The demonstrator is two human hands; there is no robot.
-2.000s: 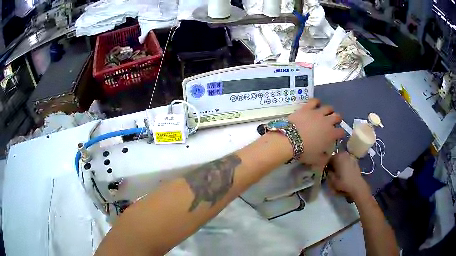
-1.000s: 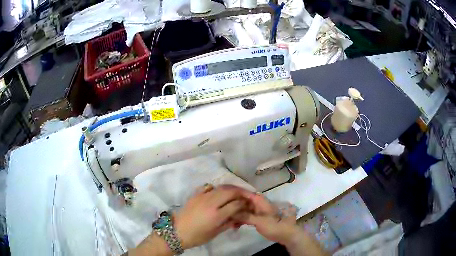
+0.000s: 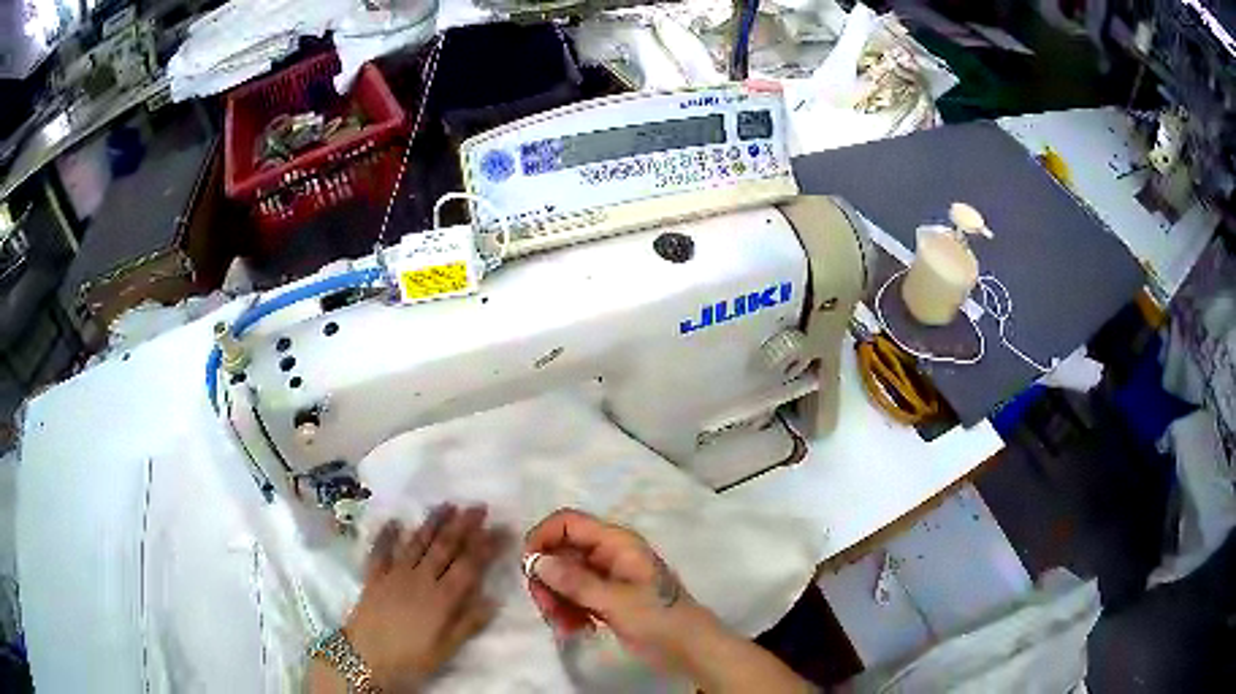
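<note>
Off-white cloth (image 3: 542, 454) lies over the machine bed and hangs off the front edge. My left hand (image 3: 431, 590), with a metal watch, lies flat on it, palm down, fingers a little apart. My right hand (image 3: 596, 583) is above the cloth just to the right, fingers curled, pinching a small white thing (image 3: 534, 564) that is too small to name. The white JUKI sewing machine (image 3: 542, 339) stands behind. Its needle area (image 3: 336, 495) is left of and beyond my left hand; cloth and blur hide the foot's exact state.
A control panel (image 3: 637, 156) tops the machine. Yellow-handled scissors (image 3: 895, 380) lie at its right end. A cream bottle-like object (image 3: 938, 278) with white cord stands on a dark board (image 3: 1057, 258). A red basket (image 3: 312, 143) stands behind left. White cloth (image 3: 1003, 637) lies at lower right.
Both hands moved from the machine's right end to the cloth, came together, then parted. My left hand now lies flat at the left. The view has shifted, showing the scissors.
</note>
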